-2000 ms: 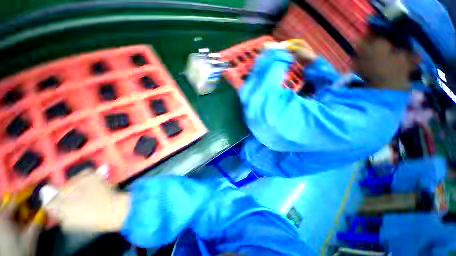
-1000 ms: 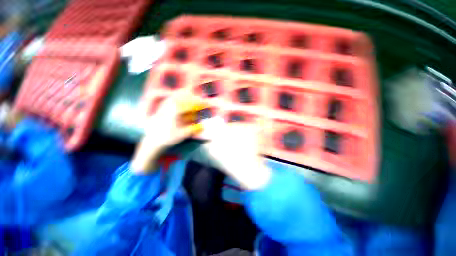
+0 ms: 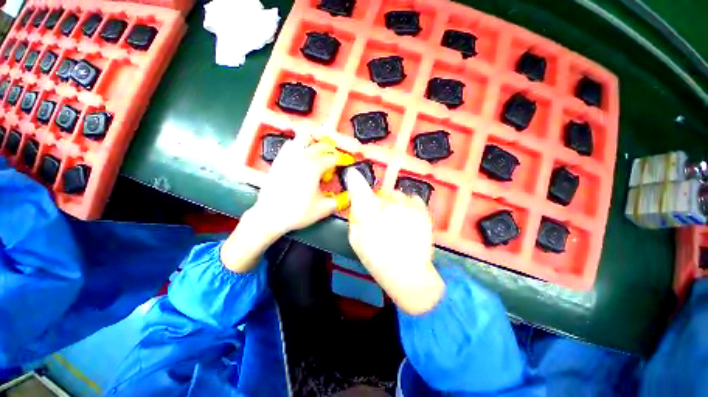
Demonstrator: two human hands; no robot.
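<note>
A salmon foam tray [image 3: 466, 211] lies on the dark green bench, with black rounded-square watch housings in its square pockets. My left hand [image 3: 299, 182], with yellow-orange finger cots, grips one watch housing [image 3: 358, 175] at the tray's near left edge. My right hand [image 3: 392, 233] is against the near side of the same housing, its fingertips touching the face. A white piece shows at the right fingertips; I cannot tell whether it is a wipe. My hands partly cover the nearest row of pockets.
A second foam tray [image 3: 116, 101] with housings lies at the left. Crumpled white wipes [image 3: 241, 29] lie between the trays. Squarish labelled bottles [image 3: 664, 192] stand at the right, by another tray's edge [image 3: 687, 252]. Blue sleeves of people show at both sides.
The view has swung from the right side to the left and is now sharper. My hands, at the lower left corner earlier, are now near the middle, still together at a housing.
</note>
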